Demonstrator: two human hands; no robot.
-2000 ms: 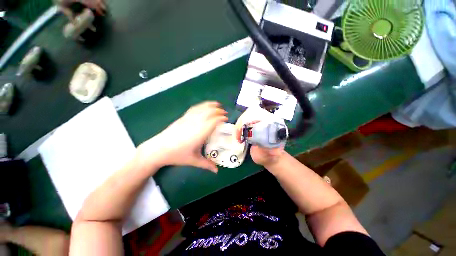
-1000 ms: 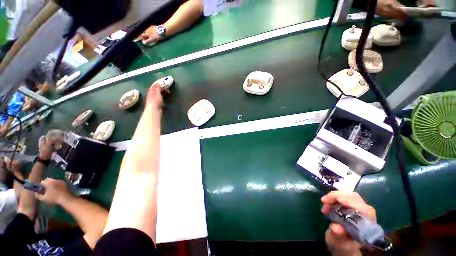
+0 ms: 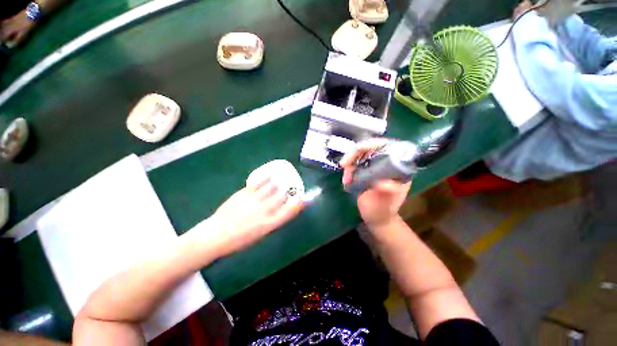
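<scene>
A white plug housing (image 3: 279,172) lies on the green bench in front of me. My left hand (image 3: 256,211) lies over its near side and covers part of it; one round pin position shows by the fingers. My right hand (image 3: 380,181) is closed around the grey electric screwdriver (image 3: 389,164), just right of the housing and apart from it. The hand and tool are blurred, and the bit cannot be made out. The silver-white screw feeder (image 3: 314,143) stands just beyond the screwdriver, with dark screws in its hopper.
Several housings, one of them here (image 3: 154,117), lie beyond the pale strip (image 3: 203,135). A white paper sheet (image 3: 101,230) lies under my left forearm. A green fan (image 3: 454,66) stands right of the feeder. A person in light blue (image 3: 568,101) is at the right; another person's hand shows top left.
My left hand has come back from the far line to the near bench, where a housing now lies under it. The screwdriver has moved closer to that hand. The view has shifted.
</scene>
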